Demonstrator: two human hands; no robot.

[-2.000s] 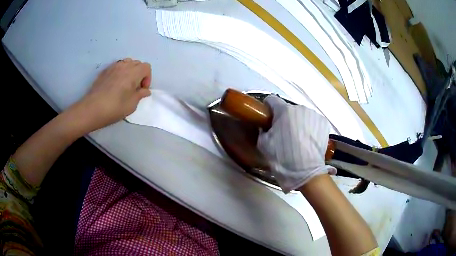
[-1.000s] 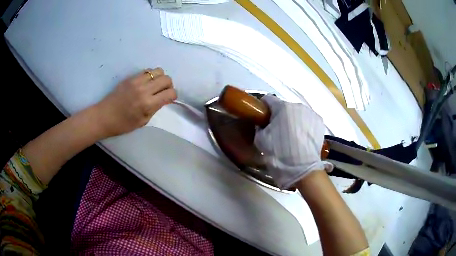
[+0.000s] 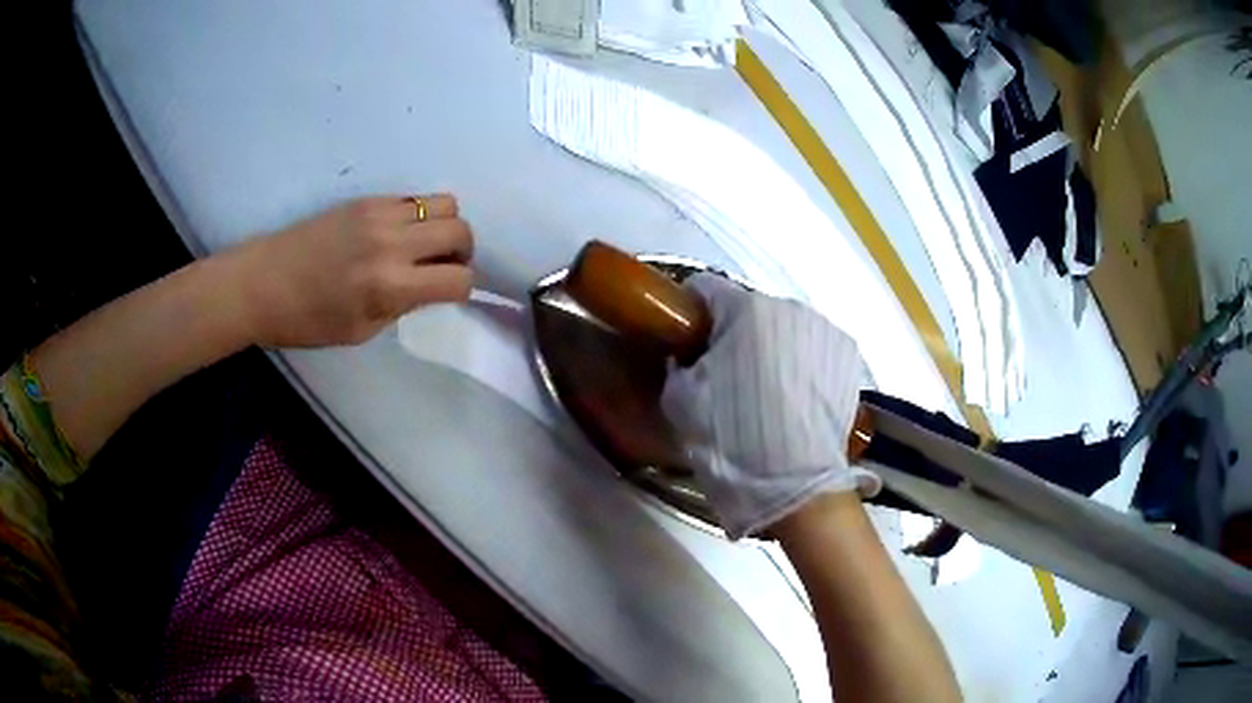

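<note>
The curved white strip lies along the near side of the table, its middle hidden under the iron. The steam iron rests on it, its pointed end to the left. My right hand, in a striped white glove, is closed on the iron's orange-brown wooden handle. My bare left hand, with a ring, is at the strip's left end, just left of the iron's tip. Its fingertips are curled on a thin folded edge of the strip.
Beyond the iron lie a stack of curved white pieces, a long yellow strip and more white strips. Dark fabric scraps lie at the far right. A pale hose runs right from the iron. The table's rounded edge is near me.
The view has shifted. My left hand has moved from the strip's left tip toward the iron, along the folded edge. The iron is slightly farther left along the strip, covering more of it.
</note>
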